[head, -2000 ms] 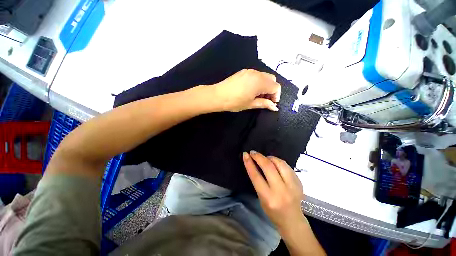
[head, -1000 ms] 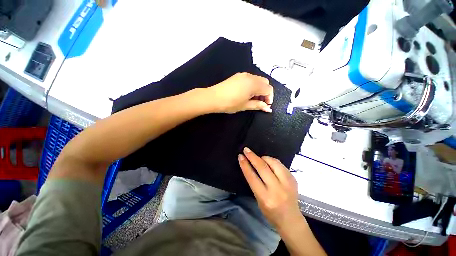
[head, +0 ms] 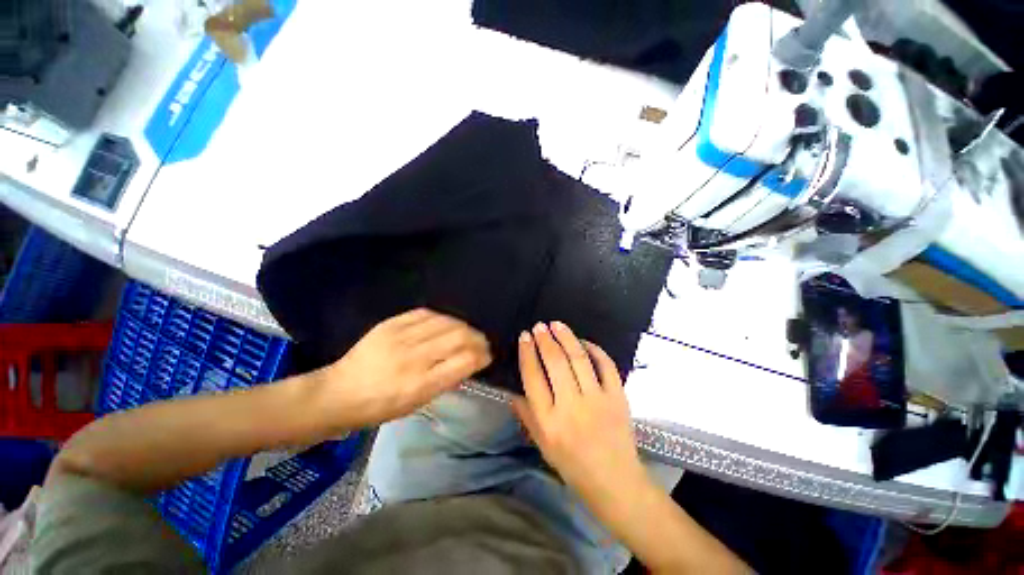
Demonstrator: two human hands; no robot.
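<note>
A large black fabric piece (head: 449, 225) lies on the white machine table, its right part reaching the needle area (head: 634, 236) of the sewing machine (head: 719, 146). My left hand (head: 413, 357) is at the front edge of the cloth, fingers curled with the fingertips at the fabric; the thumb is hidden. My right hand (head: 573, 388) lies on the cloth just to the right, fingers extended and close together, fingertips on the fabric. The cloth has a fold or seam line running between the hands and the back.
A smartphone (head: 853, 354) with a lit picture lies right of the needle, with a small black item (head: 919, 449) beside it. More black cloth (head: 606, 34) lies behind. A blue basket (head: 191, 348) and a red plastic object (head: 45, 376) are below left.
My left hand has moved from near the needle back to the cloth's front edge. My right hand has shifted slightly. The front edge of the cloth is drawn in onto the table. The view has turned slightly.
</note>
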